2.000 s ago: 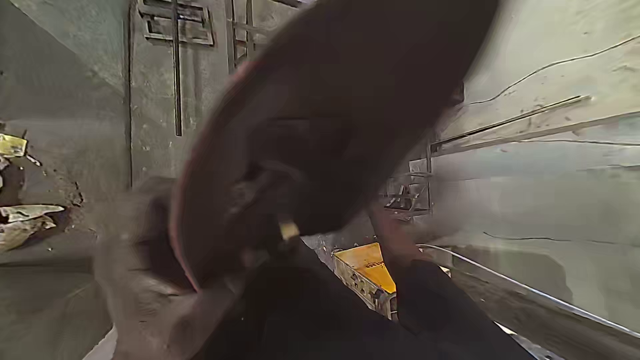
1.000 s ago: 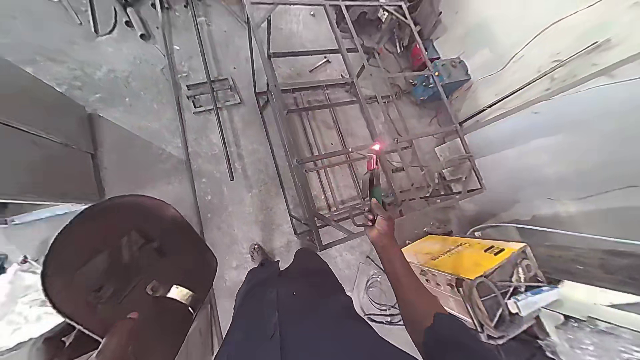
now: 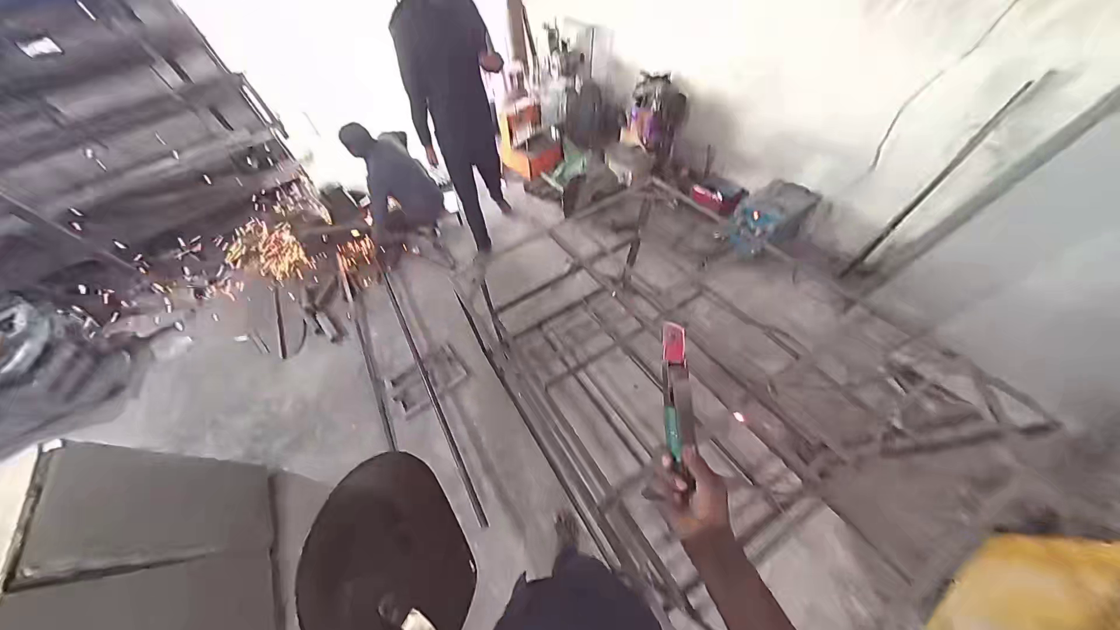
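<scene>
My right hand (image 3: 696, 499) is closed around the green handle of a welding electrode holder (image 3: 675, 398), whose reddish end points up and away from me. Beyond and under it lies a welded frame of metal bars (image 3: 604, 324) on the floor. A small glowing spot shows on one bar just right of the holder. At the bottom, left of centre, is a dark oval welding shield (image 3: 385, 542). My left hand cannot be made out; the shield or the frame edge hides it.
A crouching person (image 3: 398, 179) works amid flying sparks (image 3: 271, 249), with a standing person (image 3: 451, 105) beside them. Long metal bars (image 3: 429, 394) lie on the floor at left. A blue machine (image 3: 774, 214) stands by the wall, a yellow machine (image 3: 1041, 582) at lower right, a grey panel (image 3: 149, 516) at lower left.
The shield, in front of the view two seconds ago, is now low at left. The glowing tip seen by the holder one second ago is now a spot apart from it. The view has swung up.
</scene>
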